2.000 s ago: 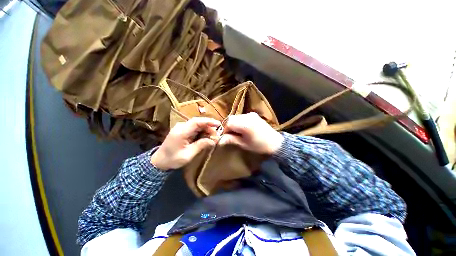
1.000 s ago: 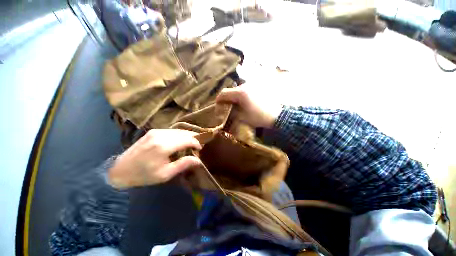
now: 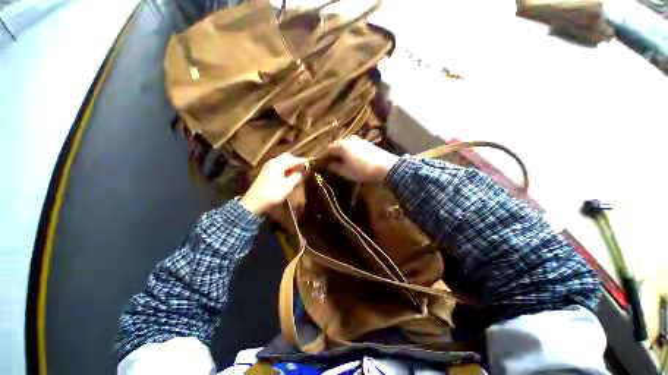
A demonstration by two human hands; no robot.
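Observation:
A tan-brown handbag (image 3: 351,300) lies open on the wearer's lap, its opening facing up. A zipper (image 3: 359,233) runs down the middle of the opening as a thin shiny line. My left hand (image 3: 278,182) and my right hand (image 3: 355,157) meet at the far end of the opening and pinch the top edge by the zipper end (image 3: 311,164). The fingertips partly hide that spot. One tan handle (image 3: 287,296) loops over the near side of the bag. Another handle (image 3: 476,145) loops out past my right forearm over the table edge.
A heap of brown bags (image 3: 234,73) lies just beyond the hands. A hammer (image 3: 617,256) lies on the white table (image 3: 586,132) at the right, near the red strip (image 3: 593,265). A dark surface with a yellow edge line (image 3: 80,146) is at the left.
My hands have moved from being apart on the bag's rim to meeting at its far end. The bag has turned, showing the zipper lengthwise. The view has shifted, bringing the hammer back into sight.

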